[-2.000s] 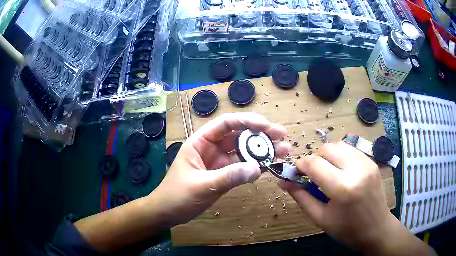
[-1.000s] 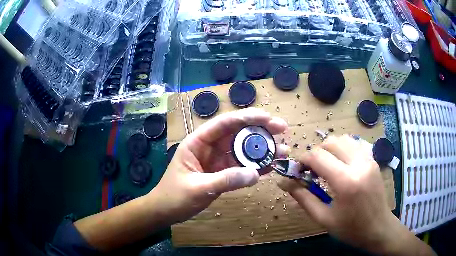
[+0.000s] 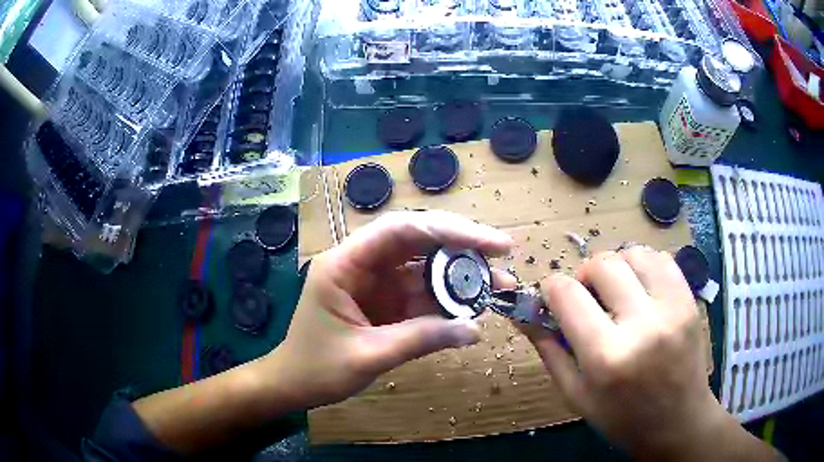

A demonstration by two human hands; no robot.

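My left hand [image 3: 361, 316] holds a round speaker driver [image 3: 459, 281] by its rim between thumb and fingers, its back with the white ring and grey centre towards me. My right hand [image 3: 623, 347] is closed around the side cutters [image 3: 524, 308]. Their short silver jaws reach the terminal edge of the driver, at its lower right. Whether the jaws are closed on a terminal is too small to tell. Most of the cutters' blue handles are hidden in my right hand. Both hands are above the tan cardboard sheet [image 3: 434, 388], which bears small crumbs.
Several black drivers [image 3: 434, 169] and a black pad [image 3: 585, 146] lie behind my hands. More drivers [image 3: 250, 308] lie left on the green mat. Clear trays [image 3: 434, 90] stand at the back, a white bottle [image 3: 700, 113], red bins [image 3: 800, 77] and a white slotted sheet [image 3: 772, 289] at the right.
The driver has tilted in my left hand and sits slightly lower than a second ago. The cutter jaws have come from just beside it to its terminal edge.
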